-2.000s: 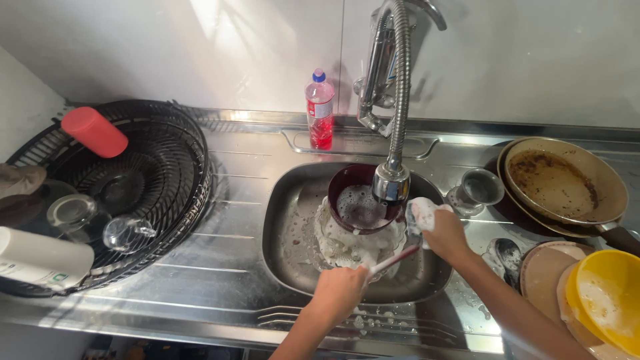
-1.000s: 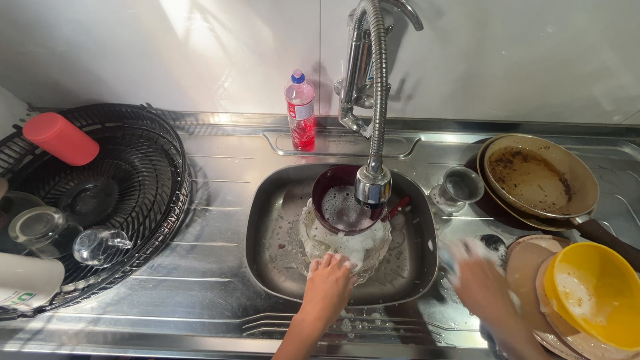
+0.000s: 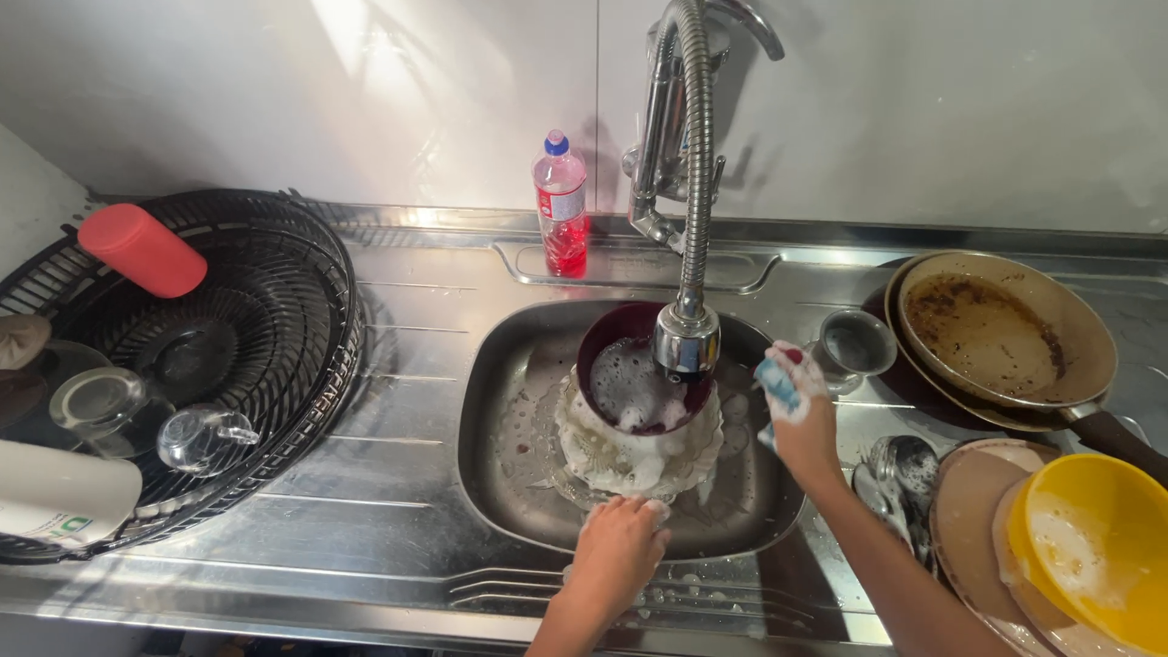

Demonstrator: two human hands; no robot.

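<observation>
In the sink [image 3: 511, 456], a dark maroon bowl [image 3: 598, 356] with foamy water rests on a clear scalloped glass plate [image 3: 584, 447] covered in suds. The metal spray head [image 3: 687, 339] hangs over the bowl. My left hand [image 3: 620, 547] is at the sink's front rim, just below the plate, fingers curled; whether they grip anything is hidden. Over the sink's right rim, my right hand [image 3: 803, 411] holds a soapy blue sponge [image 3: 778, 383]; a small red thing shows at its fingers. A metal cup [image 3: 855, 345] stands just beyond that hand.
On the left, a black dish rack [image 3: 274, 274] holds a red cup [image 3: 143, 249], clear glassware and a white container. A bottle of red liquid [image 3: 561, 210] stands behind the sink. Stacked pans [image 3: 995, 328], foamy cutlery [image 3: 903, 474], plates and a yellow bowl [image 3: 1086, 547] sit right.
My left hand has let go of the dark red handle it held two seconds ago and moved to the sink's front. My right hand has moved back up from beside the cutlery.
</observation>
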